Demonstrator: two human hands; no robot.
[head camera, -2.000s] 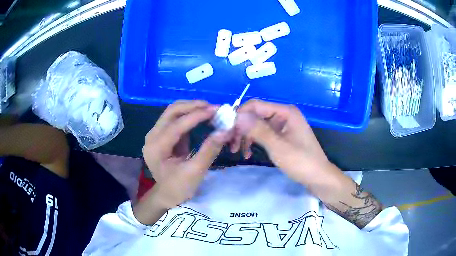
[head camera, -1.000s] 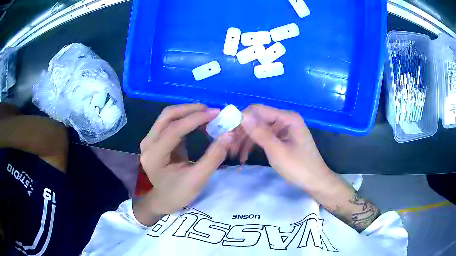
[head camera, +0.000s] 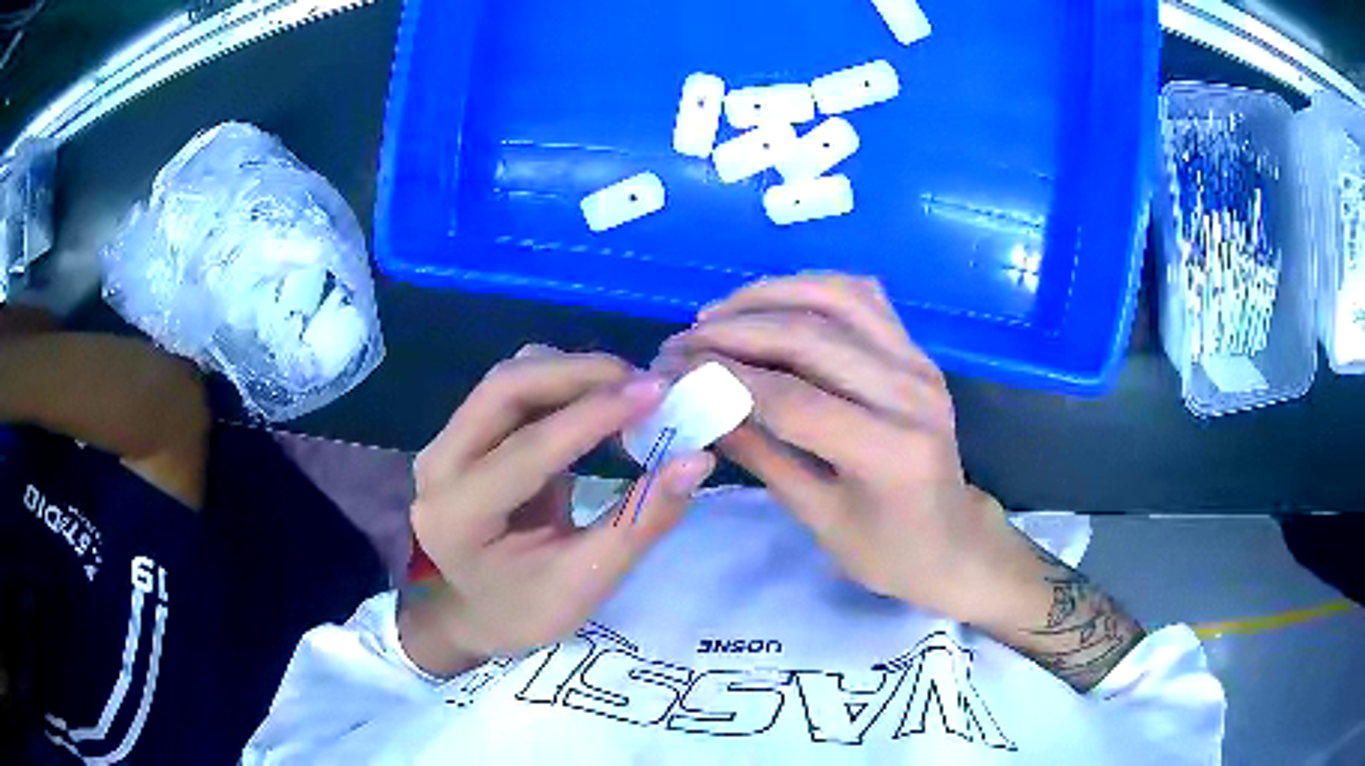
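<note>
A white plastic housing (head camera: 710, 406) is held between both hands in front of the white shirt. Fine dark and bluish-red wire leads (head camera: 647, 486) run from it down toward the wearer. My left hand (head camera: 524, 486) grips the housing's left side between fingertips and thumb. My right hand (head camera: 853, 434) is at its right side, with fingers curled behind and over it; its fingertips are partly hidden. The white stick is not visible. Several loose white housings (head camera: 624, 201) with small dark holes lie in the blue tray (head camera: 749, 307).
A crumpled clear bag (head camera: 247, 270) with white parts lies at left on the dark bench (head camera: 494, 329). A clear box of thin leads (head camera: 1235, 285) stands at right, beside another clear box (head camera: 1347, 240). A seated person's arm (head camera: 105, 397) is at far left.
The white stick seen earlier above the fingers no longer shows. The housing has turned and moved slightly down and right, and wire leads now show below it. My right hand's fingers have moved up behind it.
</note>
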